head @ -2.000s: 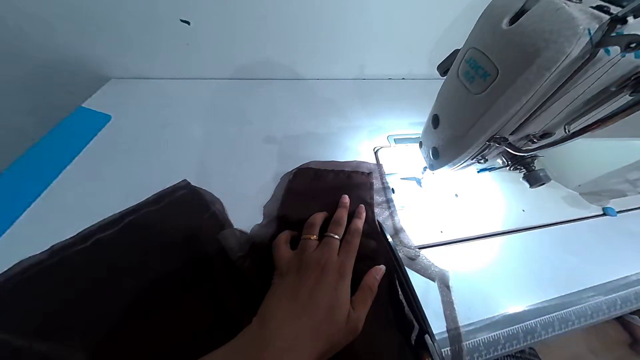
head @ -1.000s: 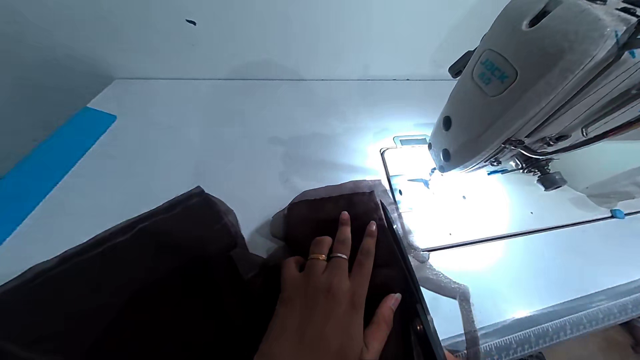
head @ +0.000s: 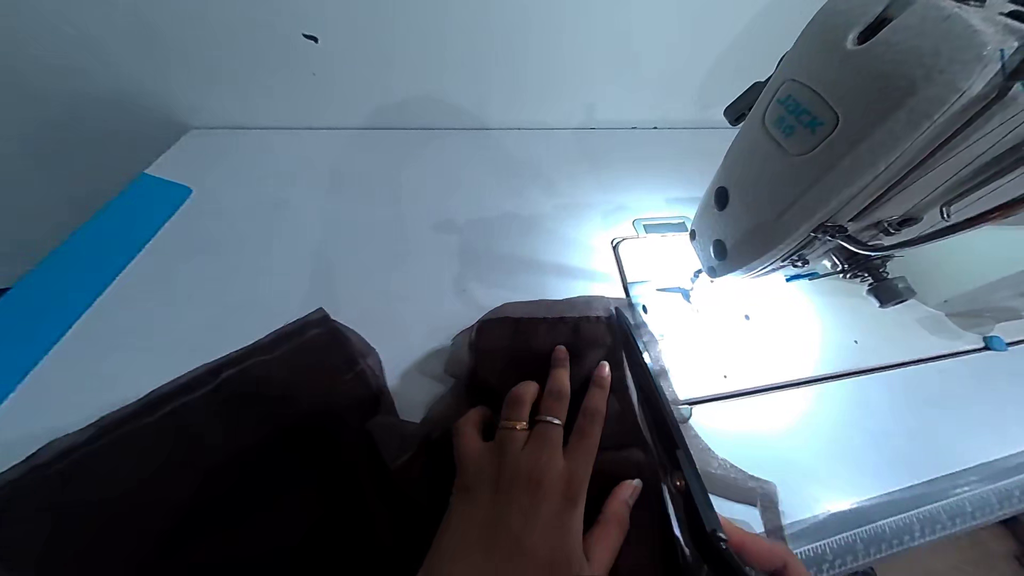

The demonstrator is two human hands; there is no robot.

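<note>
Dark sheer fabric (head: pixel 240 448) lies across the lower left and middle of the white table. My left hand (head: pixel 536 472), with two rings, rests flat on the fabric's raised flap, fingers apart. Along the flap's right edge lie long black-bladed scissors (head: pixel 660 416), tip near the flap's top right corner. At the lower right, part of my right hand (head: pixel 760 552) shows at the scissors' handle end; the handles are mostly out of frame. A thin strip of sheer fabric (head: pixel 732 480) curls to the right of the blades.
A Jack sewing machine (head: pixel 792 144) stands at the right, its light shining on the machine bed (head: pixel 752 344). Blue tape (head: pixel 88 272) runs along the table's left edge. A clear ruler (head: pixel 920 512) lies along the near right edge. A wall rises behind the table.
The scissors' blades reach farther up along the fabric's right edge than two seconds ago. Part of my right hand has come into view. My left hand stays on the flap.
</note>
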